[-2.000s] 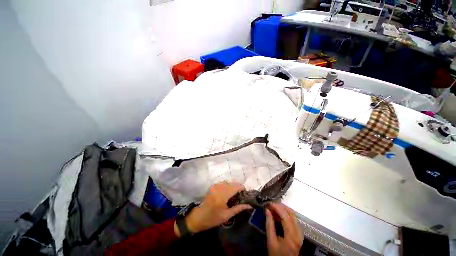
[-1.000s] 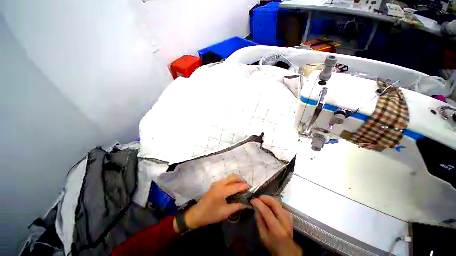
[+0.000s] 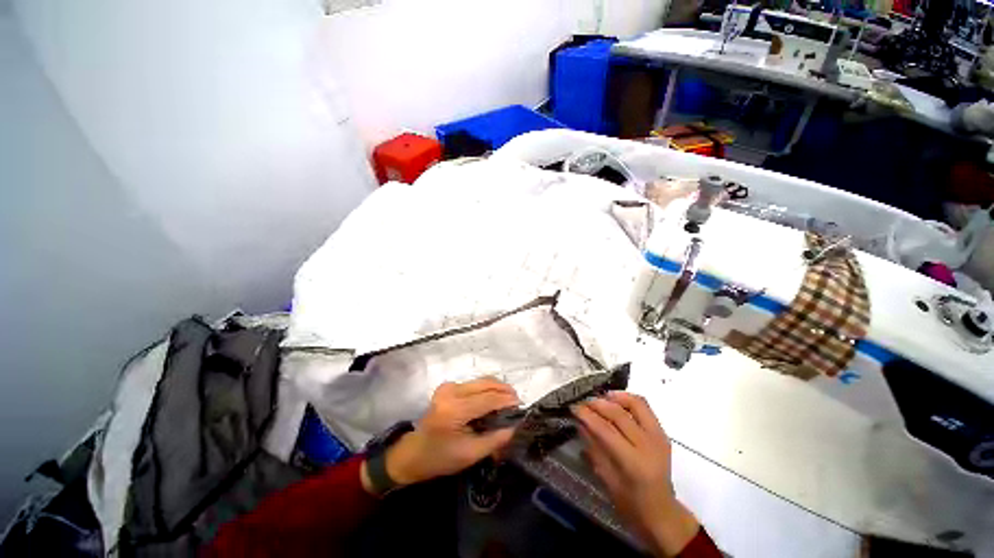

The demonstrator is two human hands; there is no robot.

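Note:
A large white quilted lining (image 3: 458,245) covers the table left of the sewing machine's needle area. At its near side a paler panel (image 3: 469,365) is bordered by a dark seam edge (image 3: 463,328). My left hand (image 3: 463,427) pinches the dark shell fabric (image 3: 561,398) at the table's front edge. My right hand (image 3: 630,441) holds the same dark fabric just to the right, its fingers bent over the edge. The fingertips are partly hidden in the folds. The sewing machine (image 3: 763,262) stands to the right, apart from both hands.
Grey and white garments (image 3: 202,420) are heaped at lower left beside the white wall (image 3: 164,196). A checked scrap (image 3: 817,316) drapes over the machine head. A red box (image 3: 405,158) and blue bin (image 3: 501,124) stand behind. A dark slab (image 3: 910,548) is cut off at lower right.
My right hand has shifted right along the dark edge and turned flatter over it. The panel and its dark edge have moved slightly left. The camera view has also shifted.

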